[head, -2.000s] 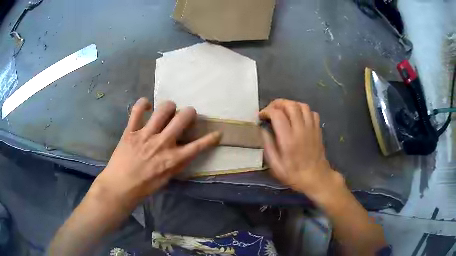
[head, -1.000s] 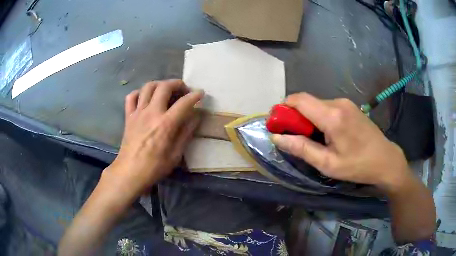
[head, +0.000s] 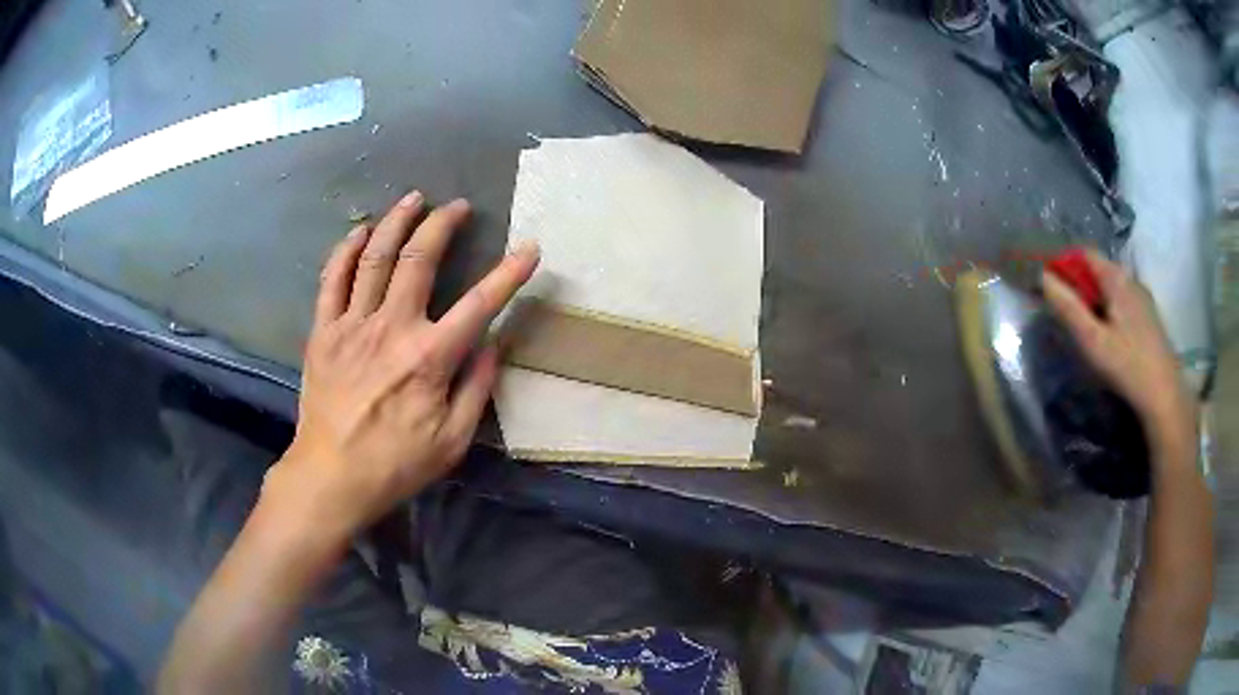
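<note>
A stack of pale pocket pieces (head: 639, 231) lies near the table's front edge, angled end away from me. A tan-brown hem fold (head: 632, 359) with a yellowish edge runs across the top piece. My left hand (head: 394, 353) lies at the stack's left side, fingers spread, forefinger and thumb at the left edge of the piece, holding nothing. My right hand (head: 1121, 333) is at the right, closed on the red handle of the steam iron (head: 1033, 387). The iron is blurred; whether it touches its rest cannot be told.
A stack of tan-brown pieces (head: 713, 68) lies beyond the pale stack. A long white curved strip (head: 204, 143) and a clear plastic piece (head: 61, 143) lie at left. Thin metal snips (head: 128, 25) are upper left. Dark cables (head: 1053, 82) lie upper right. Thread scraps are scattered about.
Since one second ago, the iron in my right hand has moved off the hem fold to the right. The fold lies flat and uncovered. My left hand's fingers have spread.
</note>
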